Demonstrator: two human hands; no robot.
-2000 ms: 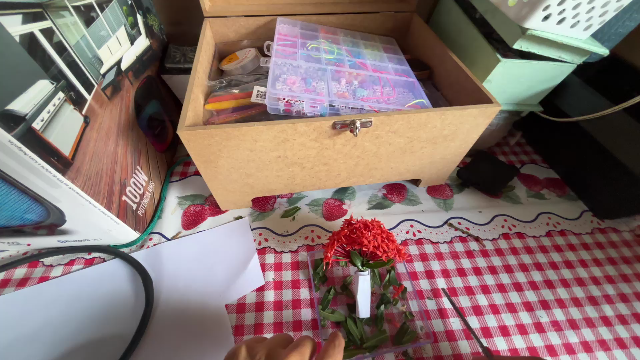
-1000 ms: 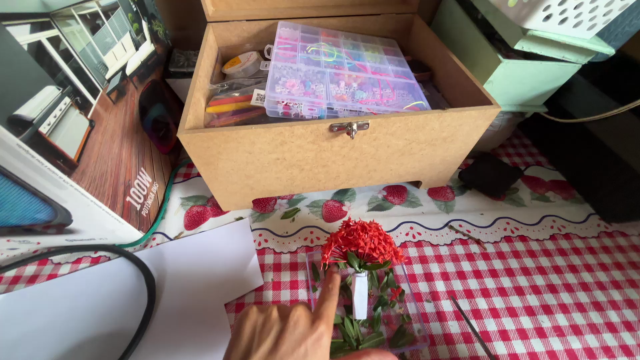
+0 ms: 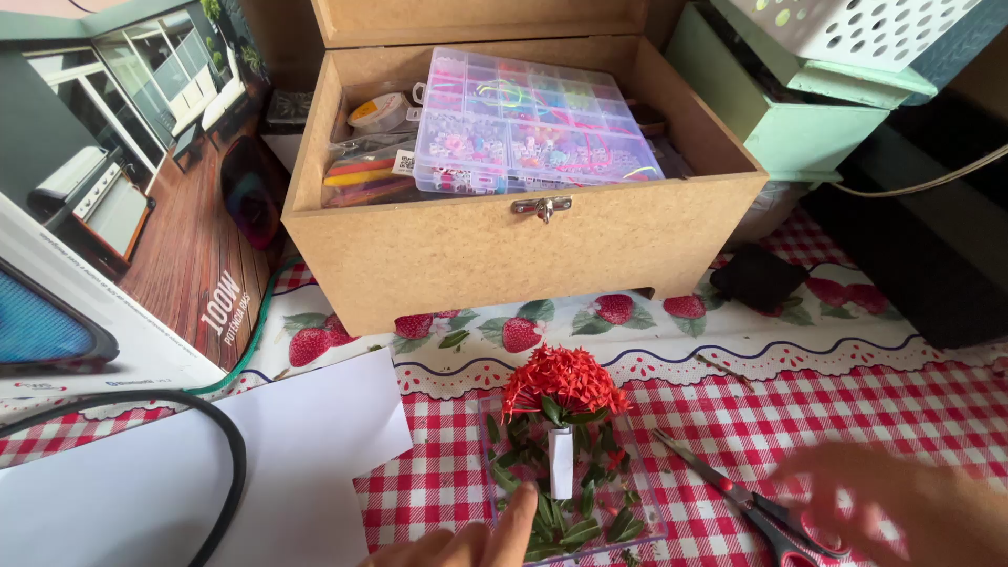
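Observation:
A cluster of red flowers [image 3: 563, 382], its stem wrapped in white paper [image 3: 561, 465], lies on green leaves [image 3: 581, 531] in a shallow clear plastic tray [image 3: 660, 512]. My left hand [image 3: 472, 543] comes in from the bottom edge, its index fingertip at the leaves just left of the wrap; the rest of it is cut off by the frame. Blurred, my right hand [image 3: 898, 500] is over the red and black handles of a pair of scissors [image 3: 736, 492], which lie on the cloth right of the tray. Whether it touches them cannot be told.
White paper [image 3: 315, 449] with a notched corner lies at the left, a black cable [image 3: 236, 457] across it. Behind stands an open wooden box [image 3: 504, 260] holding a clear bead organizer [image 3: 543, 118]. A printed speaker box [image 3: 157, 315] is left, green containers [image 3: 819, 134] right, a black cloth item [image 3: 757, 277] below them.
My right hand has come into view at the right, by the scissors. My left hand, which pointed at the flower's base a second ago, is now lower, beside the white wrap.

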